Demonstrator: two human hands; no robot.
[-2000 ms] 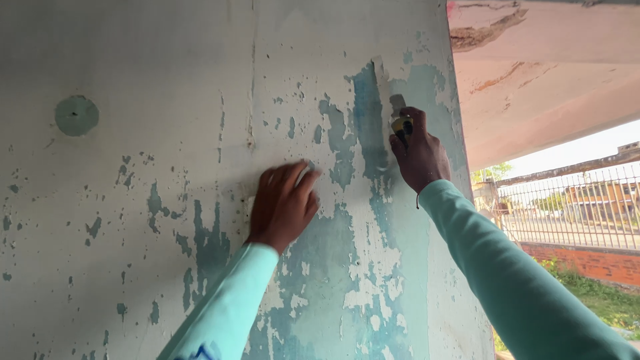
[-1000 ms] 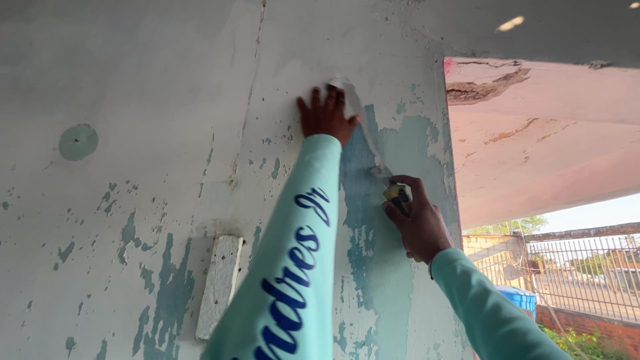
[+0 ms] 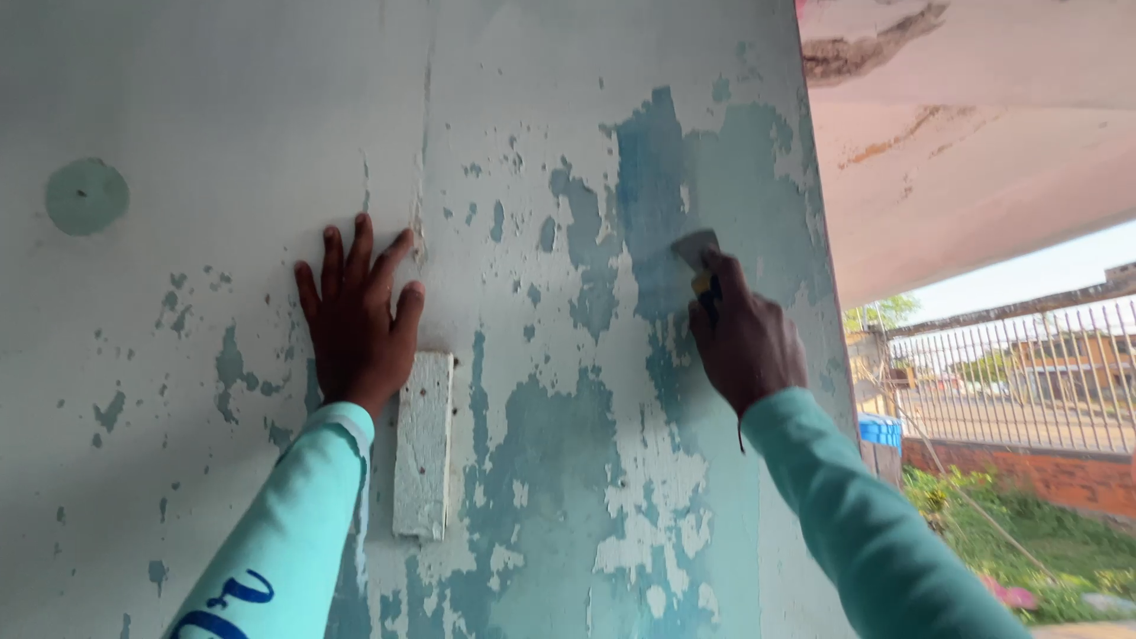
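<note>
My right hand (image 3: 745, 337) grips the black-and-yellow handle of a putty knife (image 3: 697, 248). Its metal blade lies at a bare blue patch (image 3: 652, 195) on the wall, where the pale paint is gone. My left hand (image 3: 359, 311) rests on the pale painted wall (image 3: 266, 115) with its fingers spread and holds nothing. Just below and right of its palm, a white-painted wooden block (image 3: 424, 444) is fixed upright to the wall. Flaked paint with blue-green layers beneath surrounds both hands.
A round green patch (image 3: 87, 196) marks the wall at left. Past the wall's right edge are a cracked pink ceiling (image 3: 958, 160), a metal fence (image 3: 1021, 373) on a low brick wall (image 3: 1012, 475), a blue container (image 3: 880, 430) and grass (image 3: 1047, 541).
A second ago my left hand was high beside a strip of loosened paint; it is now lower and farther left. That strip no longer shows, and the bare blue patch is exposed there.
</note>
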